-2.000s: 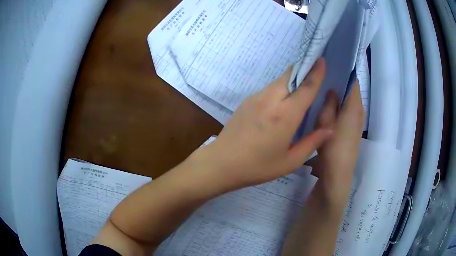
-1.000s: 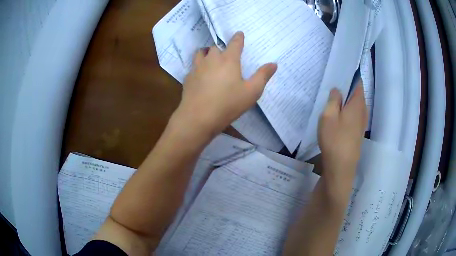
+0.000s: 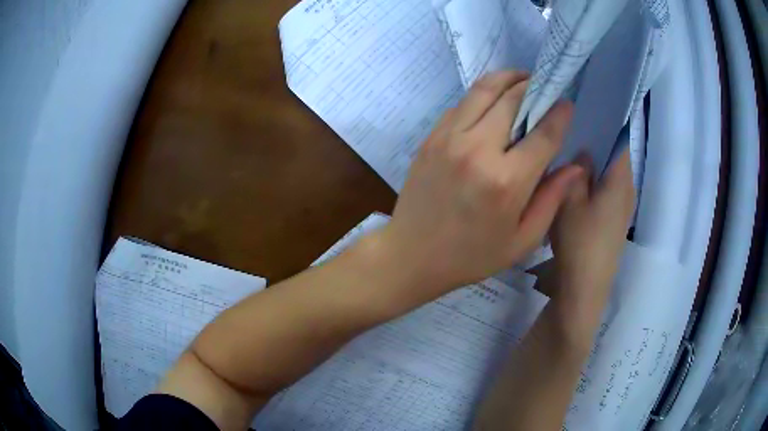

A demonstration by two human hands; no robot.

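Note:
A folded bundle of printed papers (image 3: 602,80) stands up at the upper right. My left hand (image 3: 484,172) grips a folded sheet of it between thumb and fingers. My right hand (image 3: 594,227) holds the bundle from its lower right side; its fingertips are partly hidden and slightly blurred. A production order sheet (image 3: 362,71) with a ruled table lies left of the bundle, with a folded sheet (image 3: 484,38) on top of it. The lower edges of the bundle are hidden by my hands.
More order sheets lie at the lower left (image 3: 181,324) and under my forearms (image 3: 396,362). The brown table (image 3: 227,151) shows between them. A handwritten sheet (image 3: 632,337) lies at the lower right. White paper rolls (image 3: 686,168) and a crinkled clear plastic bag (image 3: 741,379) are at the right.
My left hand has moved right from the loose sheets onto the bundle and now grips a folded sheet there. The printed sheet that was under it has been lifted into the bundle.

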